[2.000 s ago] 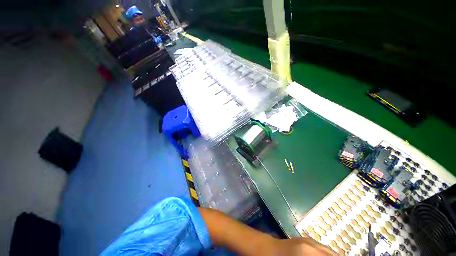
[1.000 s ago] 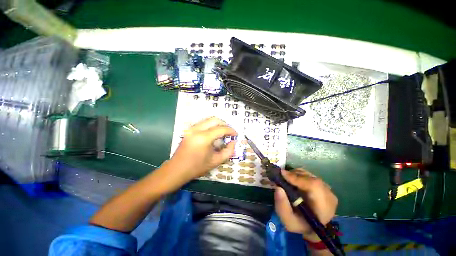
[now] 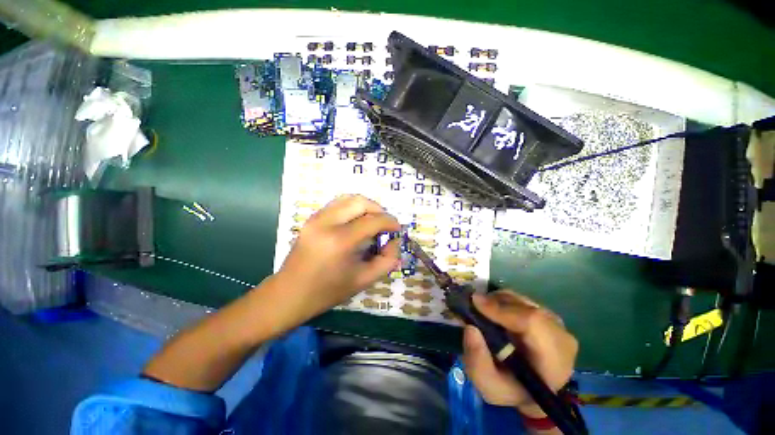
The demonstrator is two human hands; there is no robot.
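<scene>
My left hand (image 3: 340, 246) has thumb and fingertips pinched together over the white component sheet (image 3: 293, 183). A small blue circuit board (image 3: 408, 257) shows at its fingertips; how the fingers meet it is partly hidden. My right hand (image 3: 531, 348) holds the black soldering iron (image 3: 484, 323) like a pen. The iron's tip points up and left and is at the small board beside my left fingertips; contact cannot be told. Rows of tan-gold parts (image 3: 416, 297) and dark parts lie on the sheet. Solder wire (image 3: 208, 270) runs from the spool (image 3: 85, 225) towards my left hand.
Black fan (image 3: 459, 123) stands behind the hands, with several blue-black circuit modules (image 3: 302, 98) to its left. A tray of loose specks (image 3: 595, 170) and the black soldering station (image 3: 709, 204) are right. Gold pins (image 3: 198, 211), crumpled white tissue (image 3: 110, 127) and clear trays (image 3: 30, 170) are left.
Since two seconds ago the view has swung from the left aisle to the bench. Over the last second the iron's tip has moved down and left to the small board; my left hand stays pinched.
</scene>
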